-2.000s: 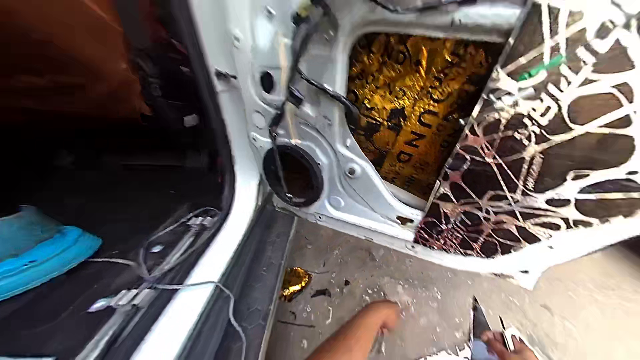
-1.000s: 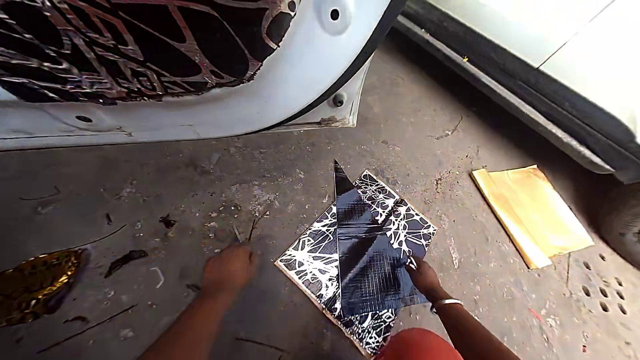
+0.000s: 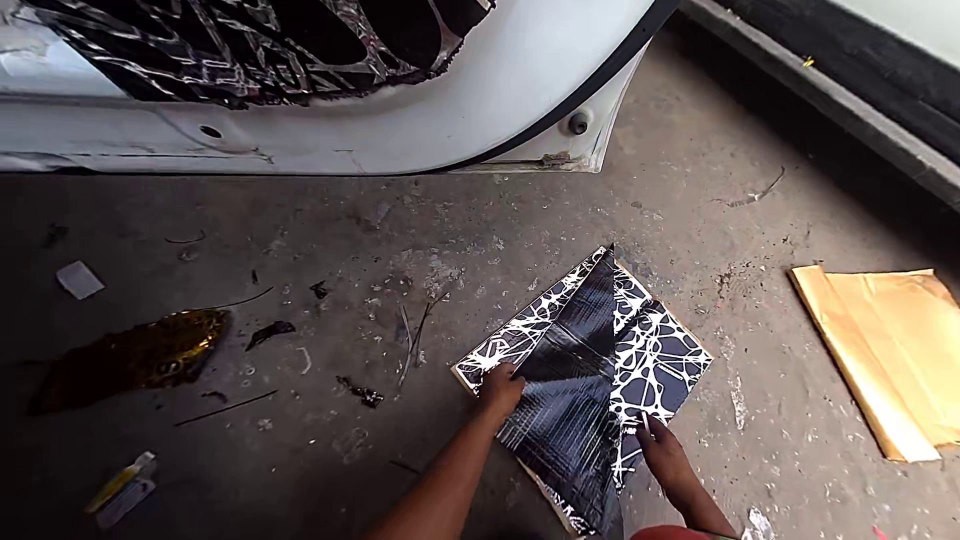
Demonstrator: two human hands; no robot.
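Note:
A black-and-white patterned sheet (image 3: pixel 656 360) lies on the concrete floor, set cornerwise to the view. Across it rests a dark, shiny triangular piece (image 3: pixel 570 390) with fine ribbing, its point at the sheet's far corner. My left hand (image 3: pixel 502 390) is at the sheet's left corner, fingers at the edge of the dark piece; whether it grips the edge or presses on it cannot be told. My right hand (image 3: pixel 660 442) holds a small, thin light-coloured tool (image 3: pixel 645 421) over the sheet's lower right side; its kind cannot be made out.
A white car door (image 3: pixel 360 135) with a patterned sheet fixed on it spans the top left. Folded brown paper (image 3: pixel 892 352) lies at the right, near another car's sill (image 3: pixel 847 90). Gold foil scrap (image 3: pixel 150 352), a white scrap (image 3: pixel 79 280) and dark strips litter the floor at left.
My left hand has moved right, from bare floor onto the sheet's left corner. The dark piece now lies at a slant across the sheet. The view turned from the open door to the floor.

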